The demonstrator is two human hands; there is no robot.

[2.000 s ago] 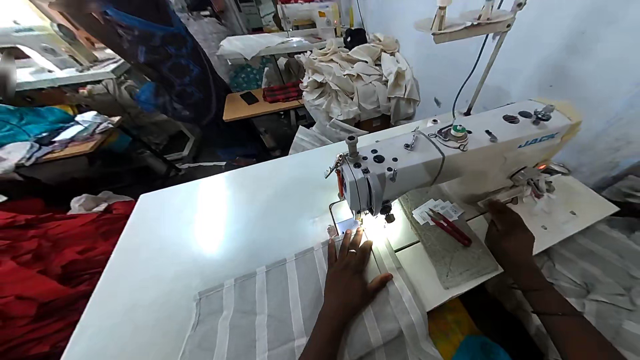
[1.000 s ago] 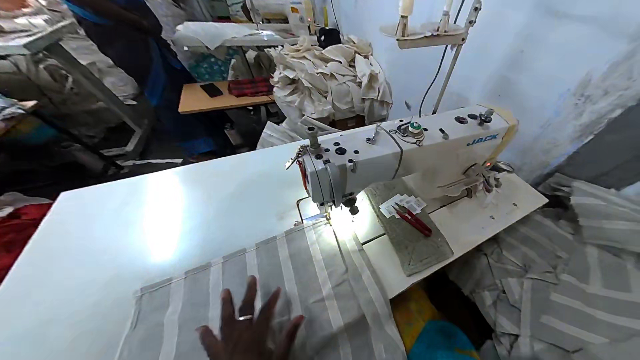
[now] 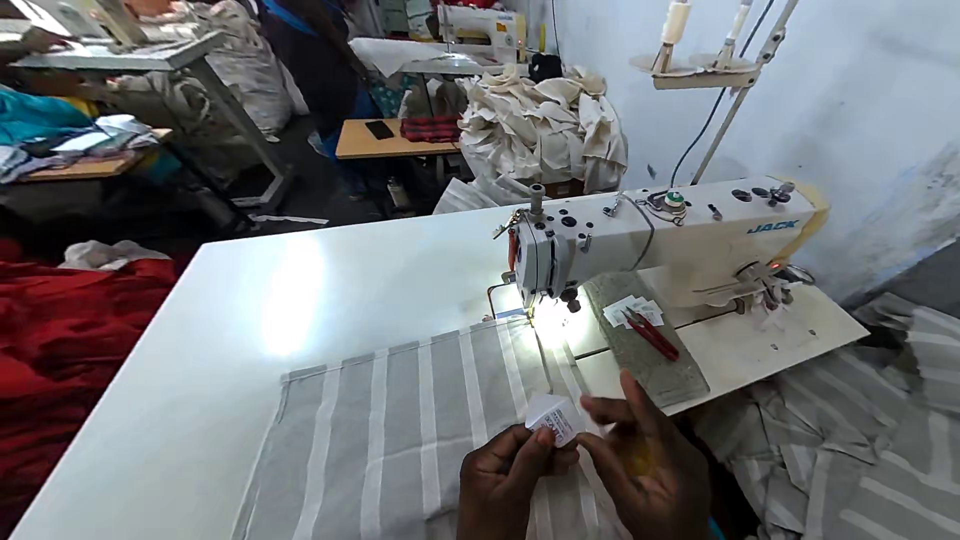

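Observation:
A small white fabric label [image 3: 556, 420] with printing on it is pinched between the thumb and fingers of my left hand [image 3: 504, 476]. Close beside it on the right is my right hand [image 3: 651, 457], its fingers apart, thumb near the label's lower edge. Beneath both hands, grey-and-white striped cloth [image 3: 405, 405] lies on the table, its upper right corner under the needle area of a Jack sewing machine [image 3: 600, 236]. Red-handled thread snips [image 3: 654, 337] and several white labels [image 3: 632, 310] rest on a grey pad [image 3: 652, 367] right of the needle.
The white sewing table [image 3: 187, 360] carries the machine. Red cloth [image 3: 67, 322] is heaped at left, more striped cloth [image 3: 825, 442] at lower right. Behind are a bundle of cream cloth [image 3: 544, 127], a small wooden table [image 3: 360, 142] and a standing person [image 3: 319, 67]. A thread stand [image 3: 705, 79] rises behind the machine.
My left hand has left the cloth and holds a label. My right hand, out of view one second ago, is now beside it. Earlier it was beyond the grey pad.

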